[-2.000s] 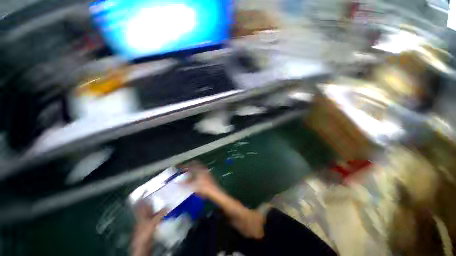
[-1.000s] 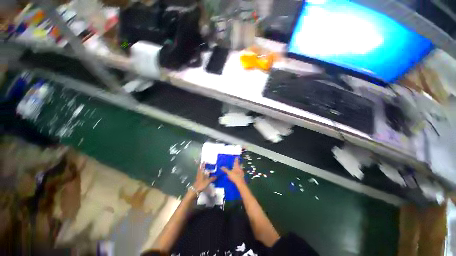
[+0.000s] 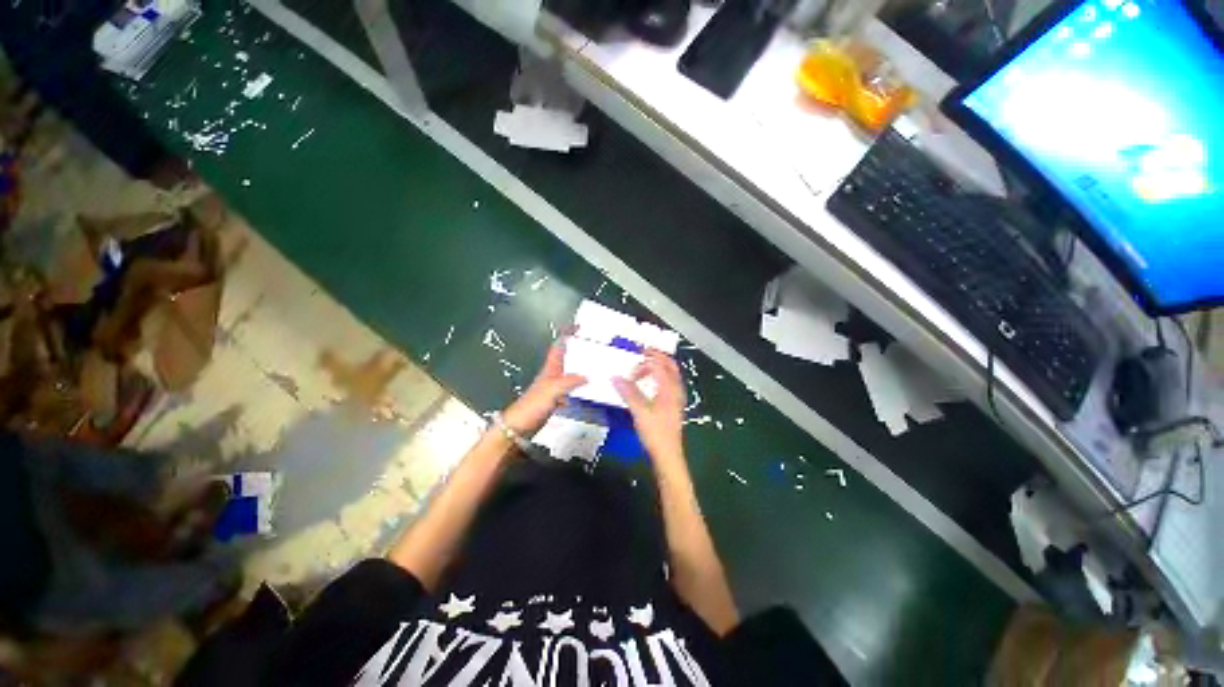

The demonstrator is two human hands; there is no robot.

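Note:
A small white part-folded carton (image 3: pixel 601 371) is held between my two hands over the green work surface. My left hand (image 3: pixel 548 385) grips its left end, with a band on the wrist. My right hand (image 3: pixel 654 392) grips its right end. Blue and white card blanks (image 3: pixel 573 438) lie under and in front of the hands, partly covered by them. A white notched flap edge (image 3: pixel 620 324) shows just beyond the carton; whether it belongs to the carton or to a blank below, I cannot tell.
White chips lie scattered on the green surface (image 3: pixel 403 248). Beyond a metal rail, white flapped pieces (image 3: pixel 805 317) lie on the dark strip. A shelf above holds a keyboard (image 3: pixel 966 269), monitor (image 3: pixel 1128 134), phone (image 3: pixel 732 47) and orange object (image 3: pixel 854 89). Brown cardboard (image 3: pixel 161 315) litters the floor at left.
The view has turned and steadied. A second ago my hands were on a flat blue and white blank; now they hold a white folded shape between them.

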